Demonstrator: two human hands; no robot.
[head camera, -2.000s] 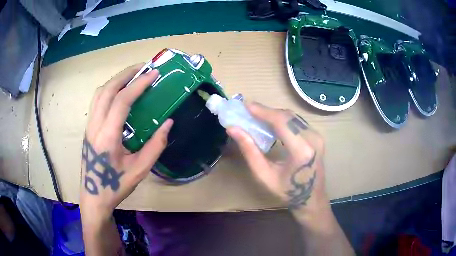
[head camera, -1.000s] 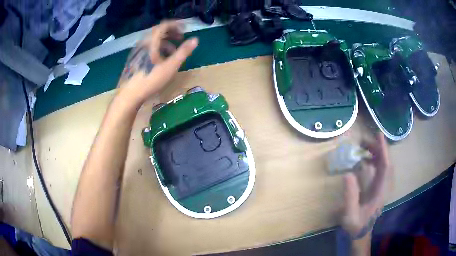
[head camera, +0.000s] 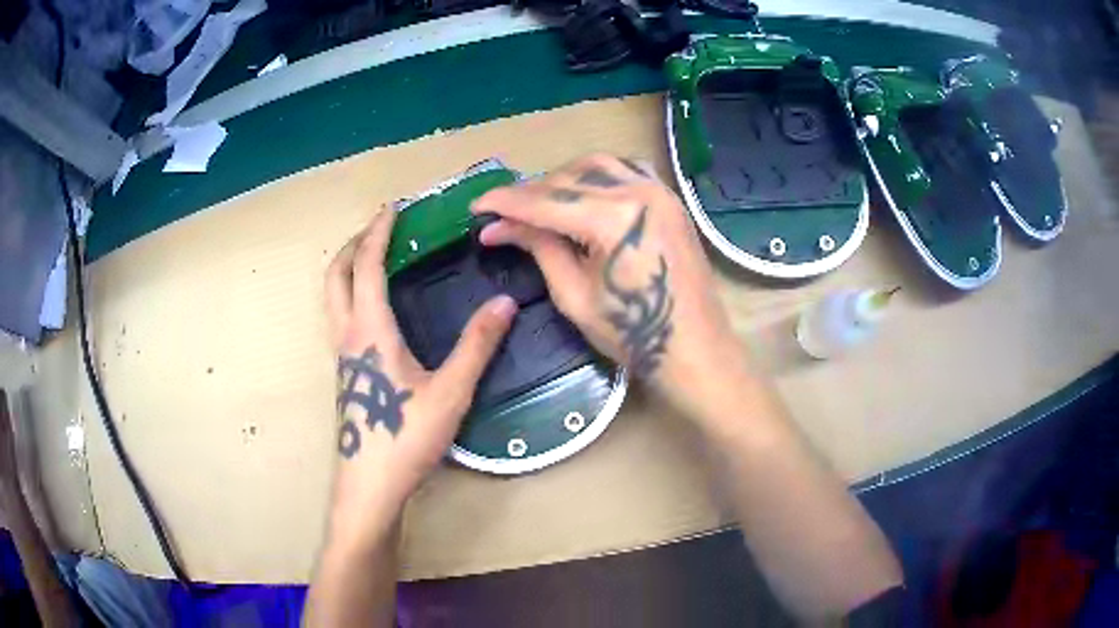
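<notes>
A green car body shell (head camera: 540, 423) with a pale rim and a black interior tray lies in front of me, rounded end towards me. My left hand (head camera: 411, 356) grips its left side, thumb inside over the tray. My right hand (head camera: 601, 252) is over the shell's upper right; its fingertips pinch a small black insert (head camera: 496, 228) at the tray's far edge, mostly hidden by the fingers. The glue bottle (head camera: 839, 324) lies on the board to the right, its thin tip pointing right.
Several more green shells (head camera: 795, 245) lie at the upper right. A pile of black inserts (head camera: 614, 34) is at the back by the pale strip (head camera: 417, 55). A black cable (head camera: 108, 405) and white scraps (head camera: 194, 147) are at the left. Part of a person's arm (head camera: 34, 528) shows lower left.
My right hand has let go of the glue bottle, now lying on the board, and moved left to the shell. My left hand has come back from the far side and holds the shell.
</notes>
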